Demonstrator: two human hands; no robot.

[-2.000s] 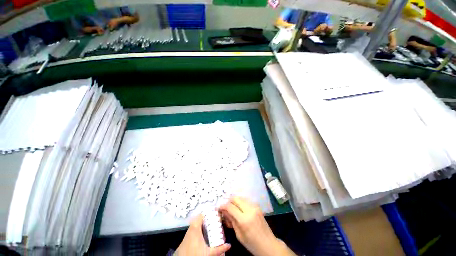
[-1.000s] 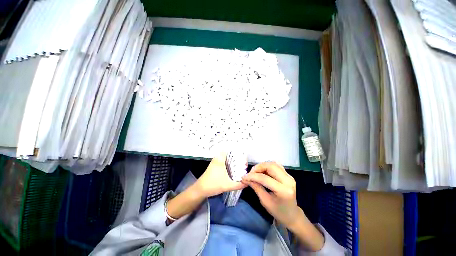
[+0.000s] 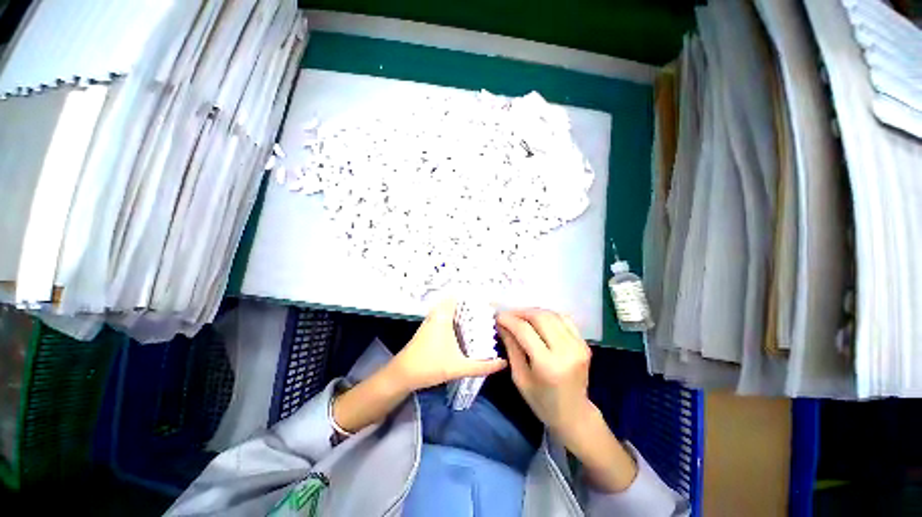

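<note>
My left hand is closed around a bundle of slim white parts, held upright in front of my lap at the board's near edge. My right hand is at the bundle's right side, thumb and fingers pinched together near its edge; whether a small piece is between the fingertips is hidden. A wide heap of small white pieces with dark specks lies on the white board beyond my hands. A needle-tip bottle with a label stands or lies right of the board.
Tall stacks of interleaf sheets flank the board on the left and right. The green mat borders the board. Blue crates sit below the bench edge, with tan cardboard at the right and a green crate at lower left.
The view has tilted down from the bench line opposite to my lap. Since the last earlier frame, my right hand has shifted slightly along the bundle; my left hand still holds it.
</note>
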